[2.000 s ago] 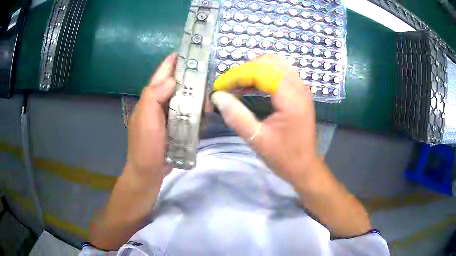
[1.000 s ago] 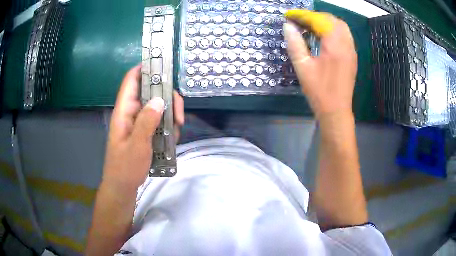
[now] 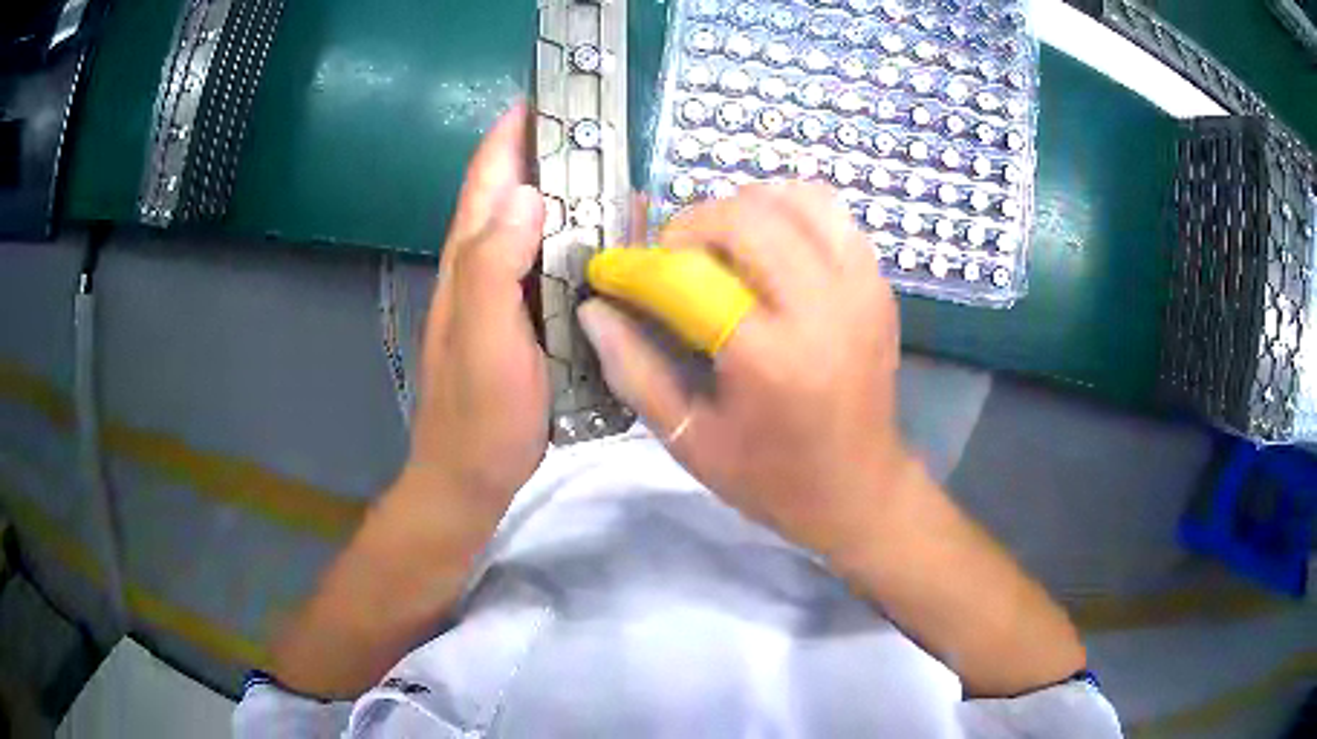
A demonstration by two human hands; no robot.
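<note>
A grey-silver fixture strip (image 3: 574, 166) stands lengthwise in front of me, its near end over my lap. My left hand (image 3: 488, 318) holds it along its left side. Round silver parts sit in seats on its upper half. My right hand (image 3: 787, 339), with yellow finger cots (image 3: 672, 289), is at the strip's lower middle, thumb and fingertip pinched on its face. A small dark spot shows between the tips; I cannot tell whether it is a component. A clear blister tray (image 3: 852, 123) with rows of round silver components lies right of the strip.
Several strips (image 3: 217, 116) stand at the left on the green surface (image 3: 383, 130). A tall stack of strips (image 3: 1242, 274) stands at the right. A white rail (image 3: 1134, 61) crosses the back right. A blue stool (image 3: 1254, 513) is on the grey floor at the right.
My right hand has come from over the tray's right part to the strip. The left thumb has moved off the strip's face to its side. The view has shifted.
</note>
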